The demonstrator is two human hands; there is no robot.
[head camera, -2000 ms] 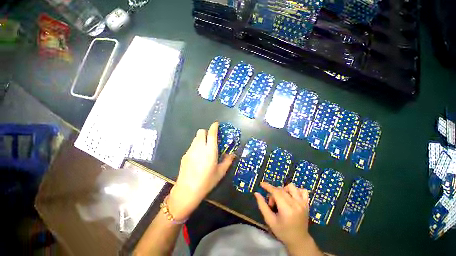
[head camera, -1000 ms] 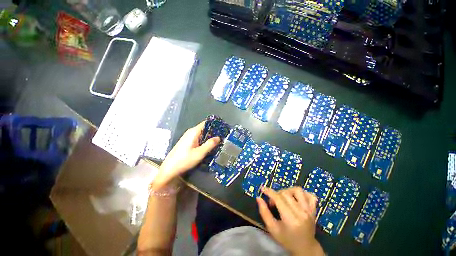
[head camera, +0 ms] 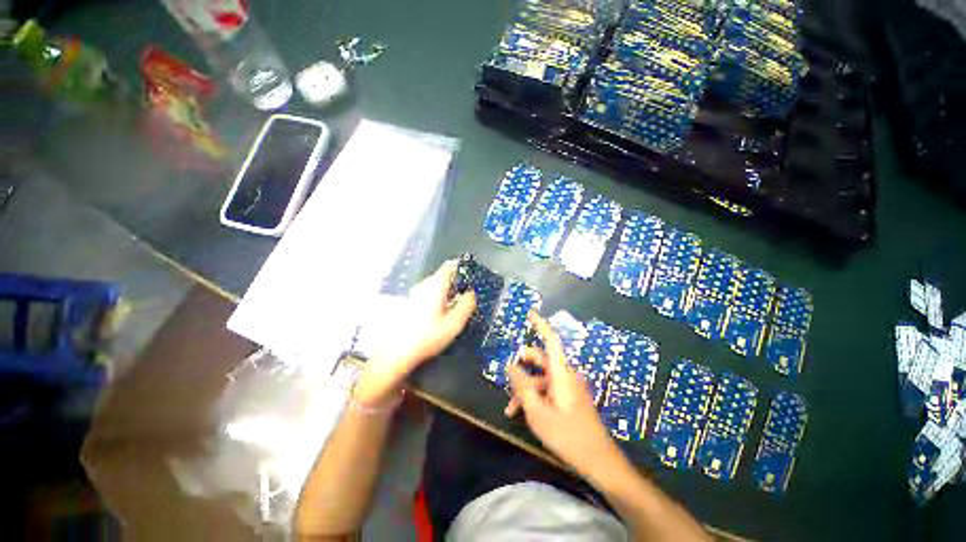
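Observation:
My left hand (head camera: 426,326) grips a dark bundle of stacked boards (head camera: 479,284) edge-on near the table's front edge. A blue board (head camera: 511,330) lies just right of the bundle. My right hand (head camera: 551,386) is over the left part of the front row, fingers apart, a fingertip close to that board; whether it touches is unclear. Several bare keypad boards (head camera: 729,429) continue this front row to the right, some partly behind my right hand. A back row of several boards (head camera: 678,270) lies beyond, key pads up.
A black component tray (head camera: 741,191) with boards stands at the back. Finished boards (head camera: 937,392) lie in a pile at far right. A white dome sheet stack (head camera: 344,233) and smartphone (head camera: 275,175) lie left, with a bottle (head camera: 260,79) and red packet (head camera: 180,101) behind. A cardboard box (head camera: 159,423) is below.
A blue board now lies key pads up beside the bundle, where one showed its metal-shielded side a second ago. My right hand has moved left. The view has shifted and shows more of the tray.

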